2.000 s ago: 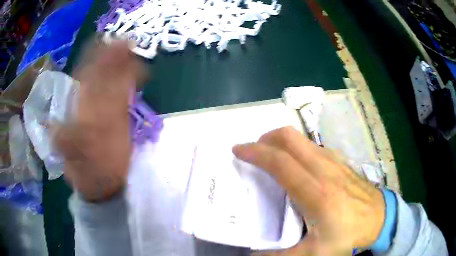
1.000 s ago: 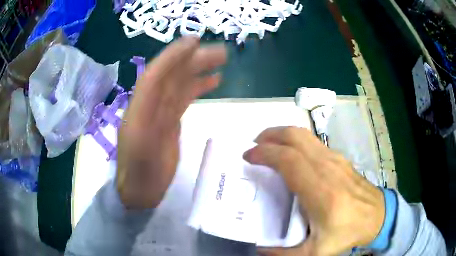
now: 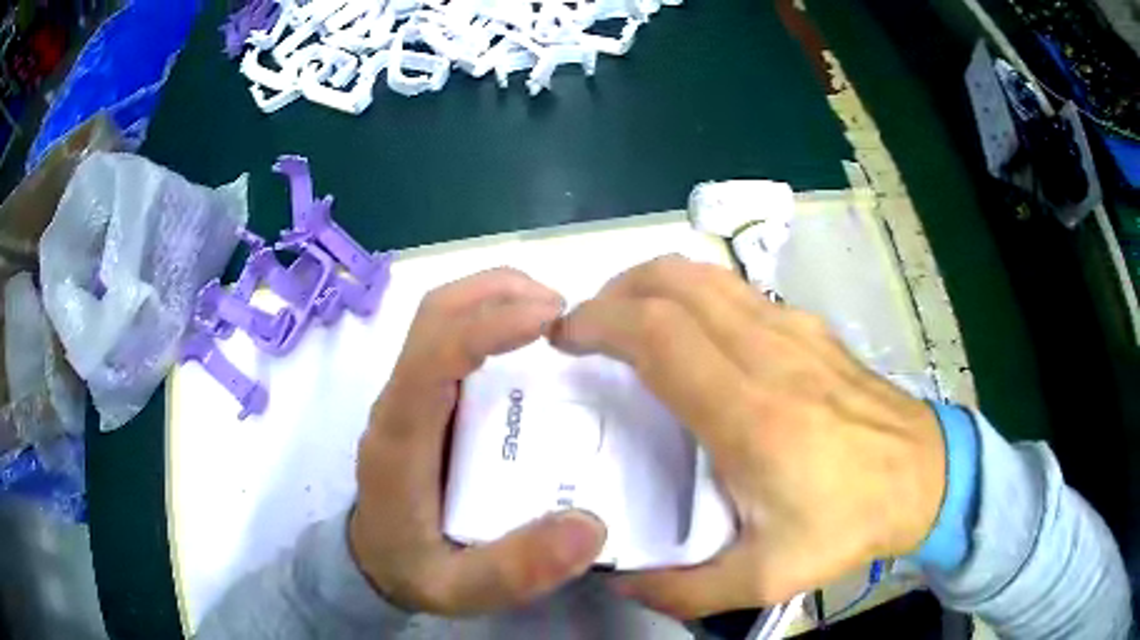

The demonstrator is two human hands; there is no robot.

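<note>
A white plastic housing (image 3: 563, 463) with small dark print lies on the white board (image 3: 313, 463), in front of me. My left hand (image 3: 469, 450) grips its left side, with the thumb over the near edge. My right hand (image 3: 775, 438) wraps round its right side and far corner. The fingertips of both hands meet at the far edge. The housing's underside and inside are hidden. White leads (image 3: 781, 615) and a bit of blue wire show below my right hand.
Purple brackets (image 3: 300, 294) lie at the board's left edge, beside a clear plastic bag (image 3: 131, 275). A white-headed mallet (image 3: 740, 210) lies at the board's far right. White brackets (image 3: 425, 50) are heaped beyond on the green tabletop (image 3: 500, 163). Cream edging (image 3: 919, 269) runs along the right.
My left hand has come down from above the board and taken hold of the housing's left side. My right hand has stayed on the housing, which now sits with its print more level in view.
</note>
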